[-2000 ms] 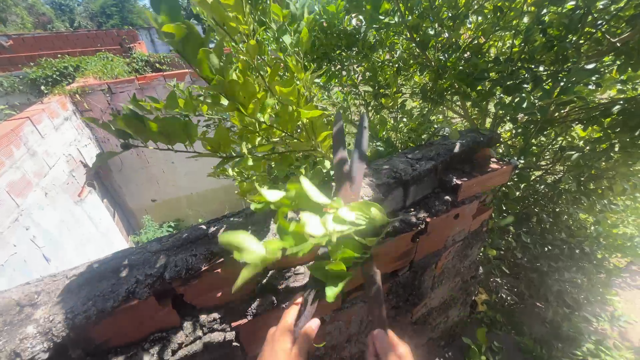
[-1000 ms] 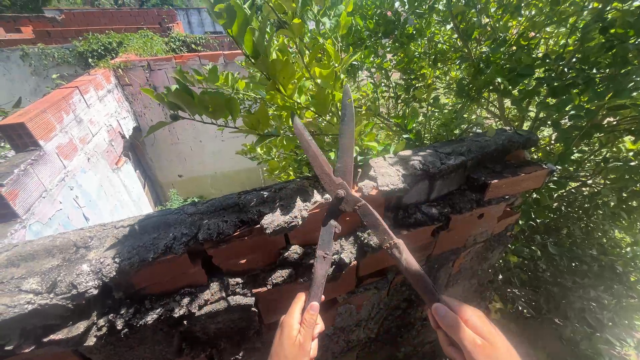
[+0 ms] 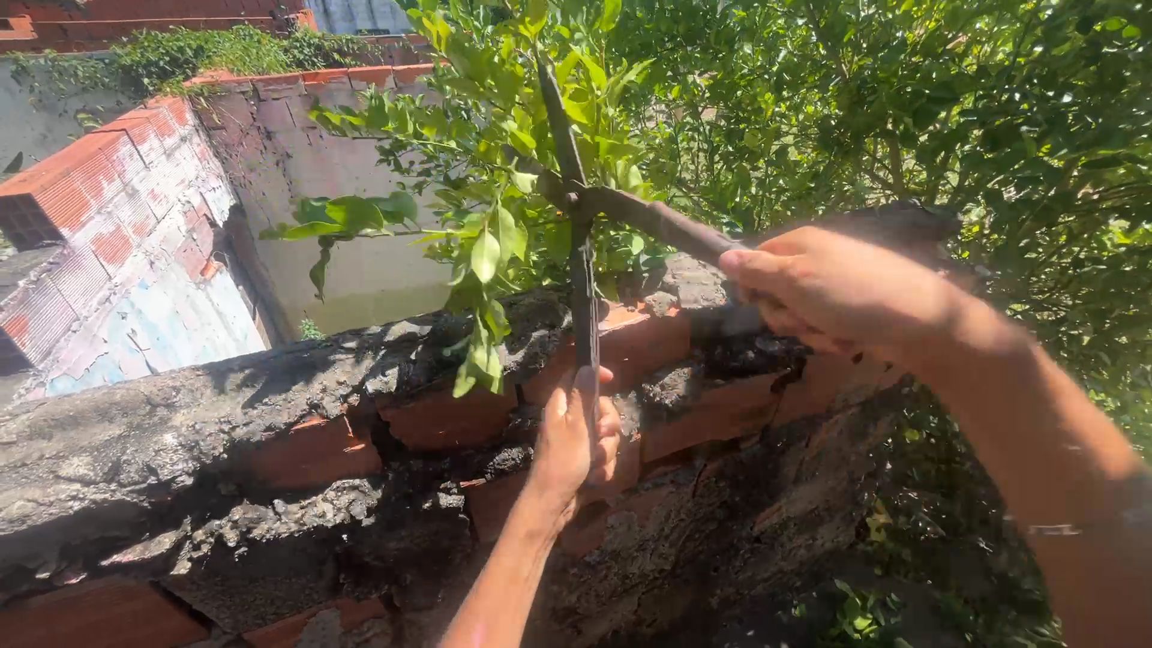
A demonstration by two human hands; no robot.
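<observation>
A pair of worn hedge shears (image 3: 576, 193) reaches up over the wall into a leafy branch (image 3: 490, 238), its blades spread apart among the leaves. My left hand (image 3: 576, 436) is wrapped around the lower handle, which points down. My right hand (image 3: 810, 283) grips the other handle, swung out to the right and slightly blurred. One blade rises clear against the foliage; the other is partly covered by leaves. Some leaves of the branch hang beside the left handle.
A broken brick wall with rough mortar on top (image 3: 270, 396) crosses in front of me. Dense bushes (image 3: 900, 117) stand behind it and to the right. Lower left, beyond it, is another brick wall (image 3: 135, 198) with peeling paint; vines (image 3: 198, 54) grow over a far wall.
The shears have moved up into the foliage and their handles have spread widely. My right hand has swung up and outward. The cut-looking leafy clump over the handles two seconds ago is gone from there.
</observation>
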